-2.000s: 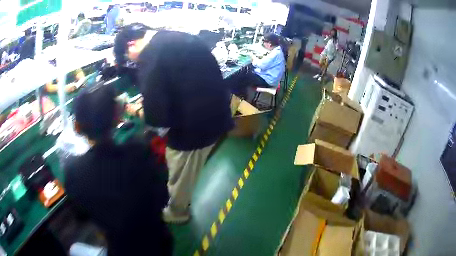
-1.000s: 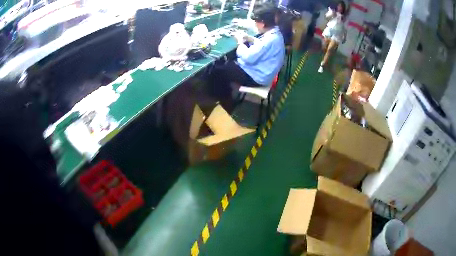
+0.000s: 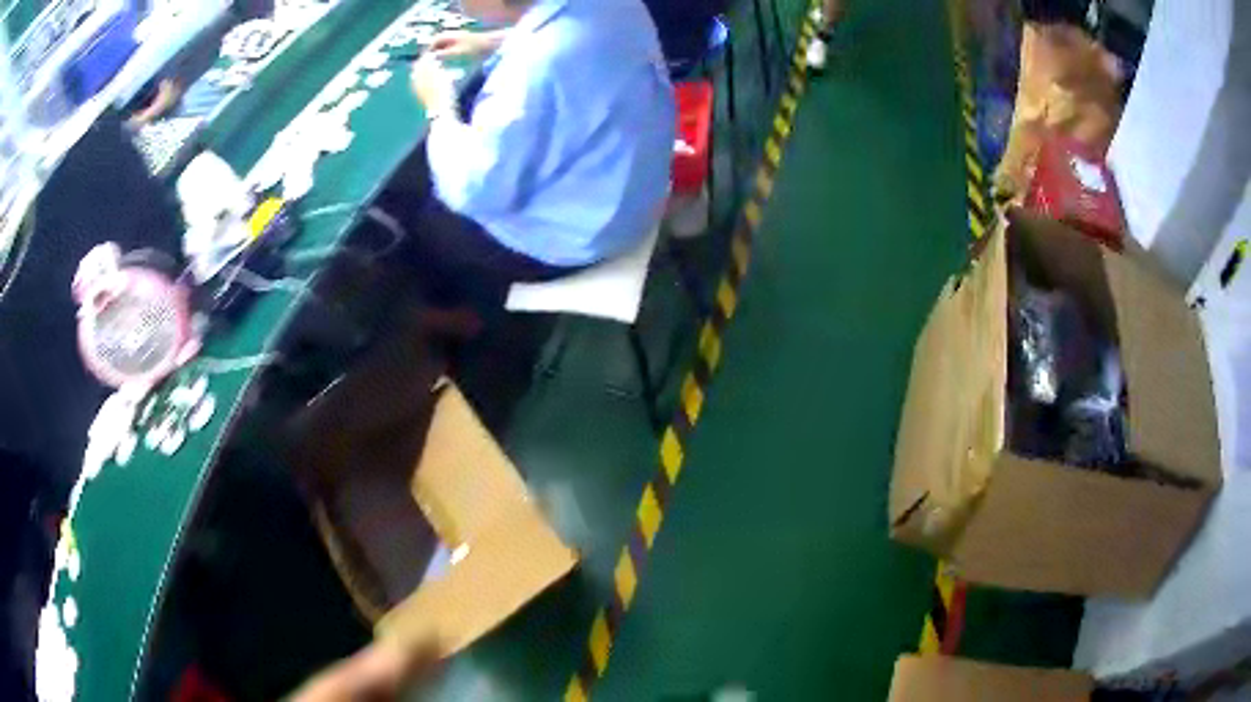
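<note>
My left hand [image 3: 368, 672] is blurred and cut off by the bottom edge, left of centre; whether it holds anything cannot be told. My right hand is not in view. An open brown carton [image 3: 501, 528] stands on the floor just above my left hand, its flap folded out. The green bench [image 3: 117, 549] curves along the left, with many small white pieces [image 3: 172, 412] spread along it. A pink round fan [image 3: 135, 327] stands among them.
A person in a light blue top [image 3: 569, 137] sits at the bench on a white-seated stool [image 3: 590, 288]. Yellow-black tape [image 3: 686, 398] runs along the green floor. A large open carton [image 3: 1070, 507] holding dark wrapped items stands at right, with a red box [image 3: 1077, 192] behind.
The view has moved forward along the aisle, past the standing people. The seated person and cartons are nearer. The red divided tray has left view and my left hand has appeared at the bottom.
</note>
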